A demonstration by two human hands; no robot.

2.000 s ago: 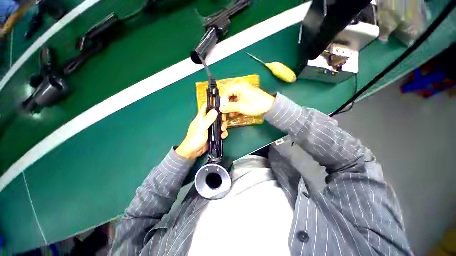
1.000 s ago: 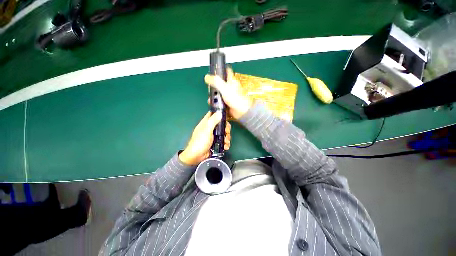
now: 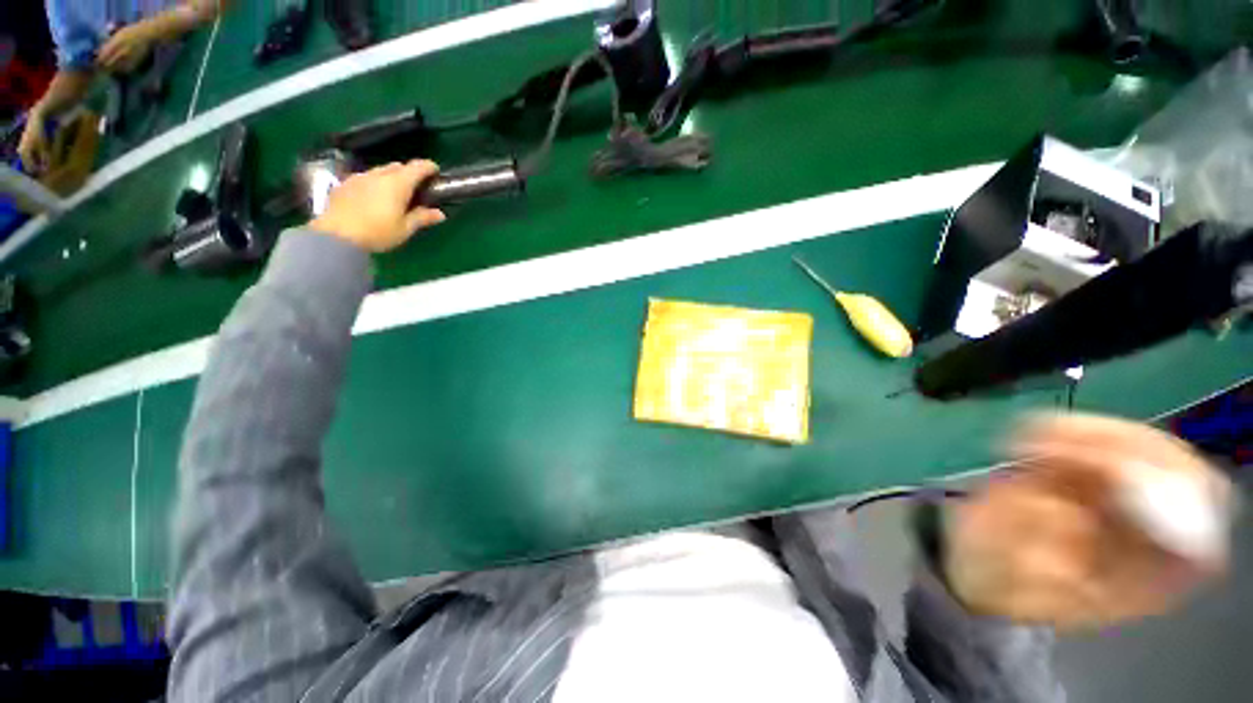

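My left hand point(image 3: 378, 206) is over the green belt at the upper left, its fingers around the handle of a black hair dryer unit point(image 3: 474, 181) that lies on the belt. The unit's shiny round head shows just left of my fingers, and its grey cord runs up from the right end. My right hand point(image 3: 1086, 522) is large and blurred at the lower right; a whitish patch shows at its right side, and its grip is unclear. The amber work pad point(image 3: 724, 371) lies on the bench with nothing on it.
A manual screwdriver point(image 3: 874, 324) lies between the pad and the screw feeder point(image 3: 1134, 199). The black electric screwdriver point(image 3: 1086, 323) hangs in front of the feeder. More black units point(image 3: 220, 234) lie on the belt. Another person's hands point(image 3: 127, 48) are at the upper left.
The unit has gone from in front of my body up onto the belt, with my left hand on it. My right hand has let go of it and swung to the lower right.
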